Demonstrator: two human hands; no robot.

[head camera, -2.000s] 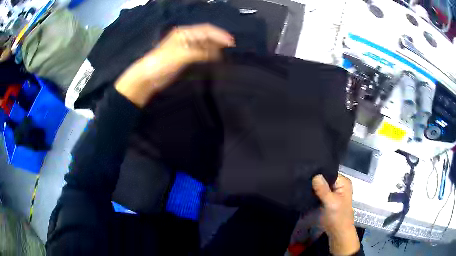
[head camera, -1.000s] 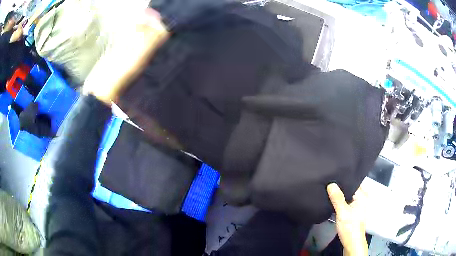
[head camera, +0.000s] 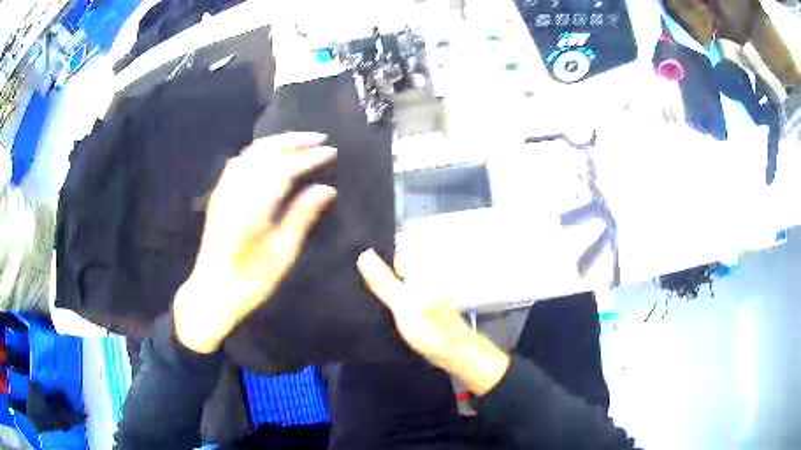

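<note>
A black garment panel (head camera: 325, 290) lies on the white table, its right edge running up to the dark needle area (head camera: 382, 75) of the overlock machine. My left hand (head camera: 263, 220) lies on top of the panel, its fingers apart and pointing at the machine. My right hand (head camera: 422, 316) is at the panel's right edge, with the thumb on top of the cloth and the fingers hidden or washed out by glare. More black cloth (head camera: 132, 193) is heaped to the left of my left hand.
The bed plate opening (head camera: 446, 189) is right of the panel. Black scraps (head camera: 590, 206) lie on the table farther right. The control panel (head camera: 575, 39) is at the top. A blue crate (head camera: 285, 395) is below the panel, and a blue bin (head camera: 57, 378) stands at lower left.
The view has swung toward the machine. The panel, lifted and folded before, now lies flatter beside the needle area. My left hand has come from the far left onto the cloth.
</note>
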